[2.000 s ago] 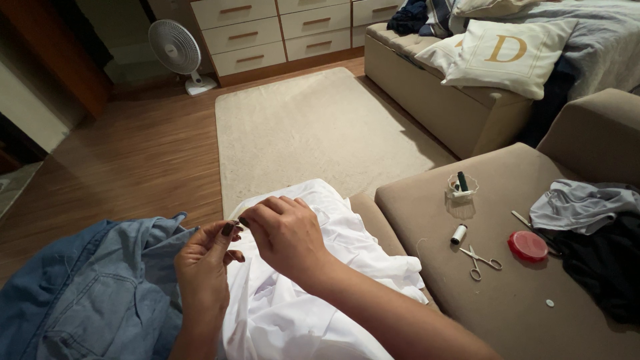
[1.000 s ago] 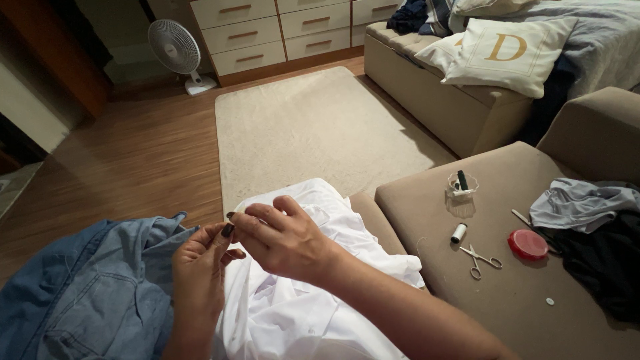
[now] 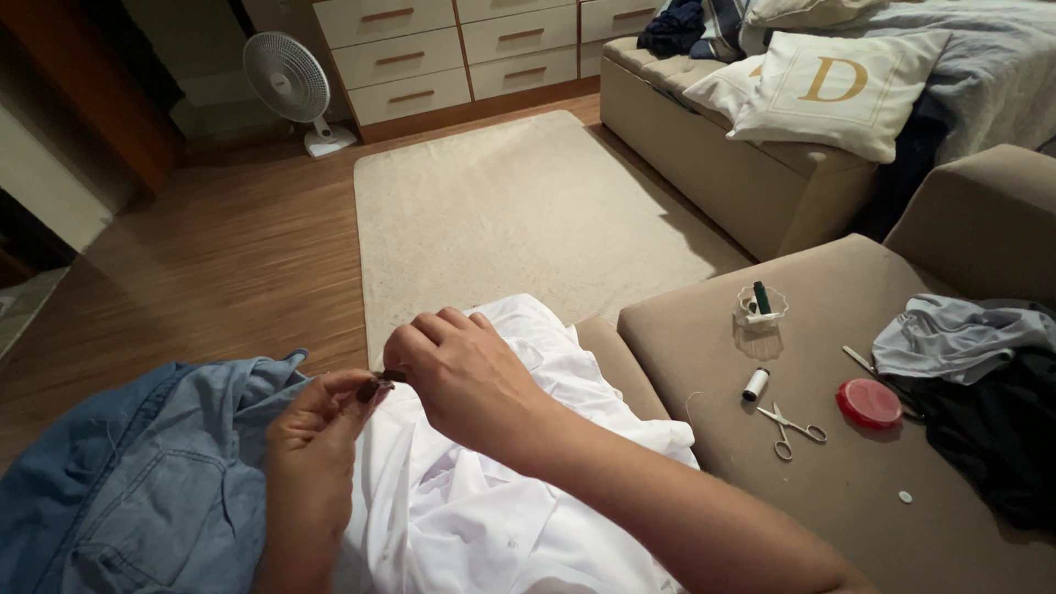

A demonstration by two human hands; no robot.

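My left hand [image 3: 318, 437] and my right hand [image 3: 462, 384] meet at their fingertips above a white cloth [image 3: 487, 511]. The fingers of each are pinched together; whatever lies between them is too small or hidden to tell. A blue denim garment [image 3: 157, 487] lies to the left of my left hand. Right of my right forearm, on the beige sofa seat [image 3: 685, 346], are a spool of white thread [image 3: 756, 384], small open scissors [image 3: 788, 429], a round red container [image 3: 869, 403] and a small pale button [image 3: 905, 497].
A clear scalloped dish [image 3: 761, 309] holds a dark green item. Grey cloth [image 3: 957, 338] and black cloth [image 3: 998, 437] lie at the sofa's right, beside a thin metallic tool [image 3: 860, 359]. Beyond are a pale rug [image 3: 495, 206], a white fan [image 3: 287, 78], drawers and an upholstered bench [image 3: 709, 157].
My right hand has shifted and turned at the fingertips of my left hand, its fingers now more curled. My left hand stays in nearly the same place.
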